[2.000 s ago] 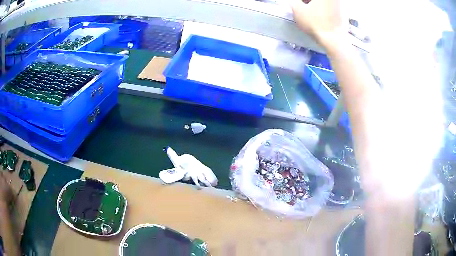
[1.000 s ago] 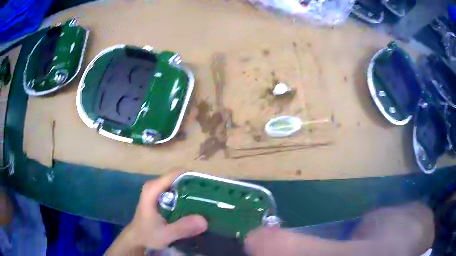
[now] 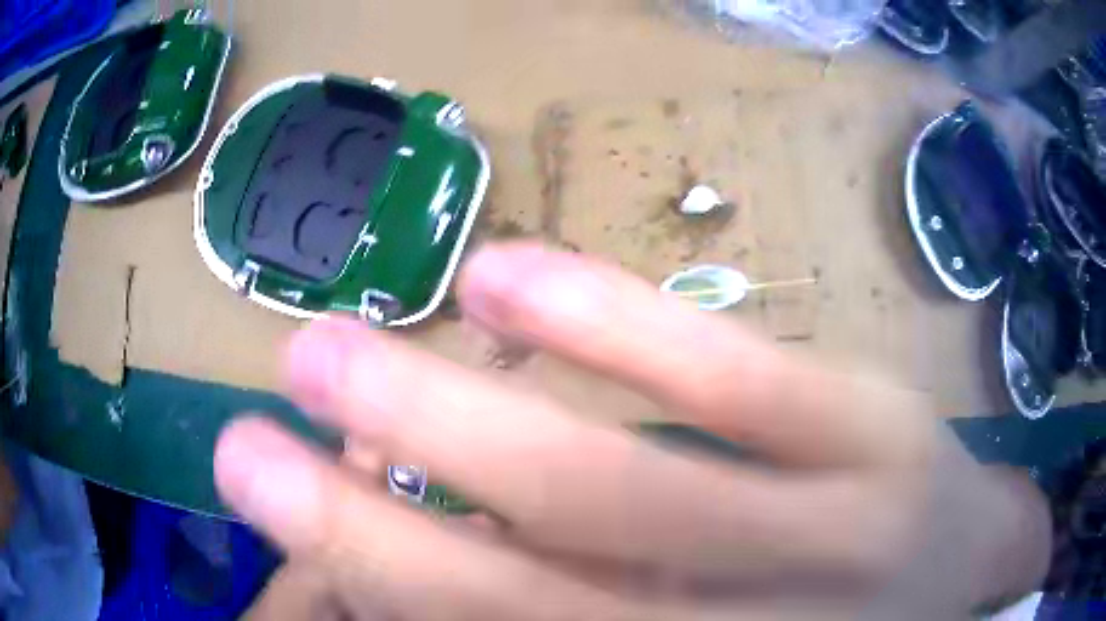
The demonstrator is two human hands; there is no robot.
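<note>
My right hand [image 3: 679,449] is large and blurred close to the camera, fingers spread and pointing left, holding nothing visible. Behind it my left hand [image 3: 285,594] shows only in part at the bottom left, at the held green housing [image 3: 449,499]. Most of that housing is hidden; one silver lamp piece [image 3: 408,480] shows at its corner. Another green housing [image 3: 443,182] with a silver rim lies on the cardboard, silver pieces at its corners. The white glue dish [image 3: 724,298] has a thin glue stick [image 3: 782,284] across it.
A further green housing [image 3: 170,91] lies at the upper left. Dark housings [image 3: 970,206] group at the right. A small white lump [image 3: 700,200] sits on the stained cardboard [image 3: 606,158]. A clear plastic bag [image 3: 801,17] is at the top edge. Another person's sleeve [image 3: 55,546] shows at the lower left.
My right hand has come off the held housing's right end and up toward the camera, now covering most of the housing. The view has shifted slightly. The left hand stays at the housing.
</note>
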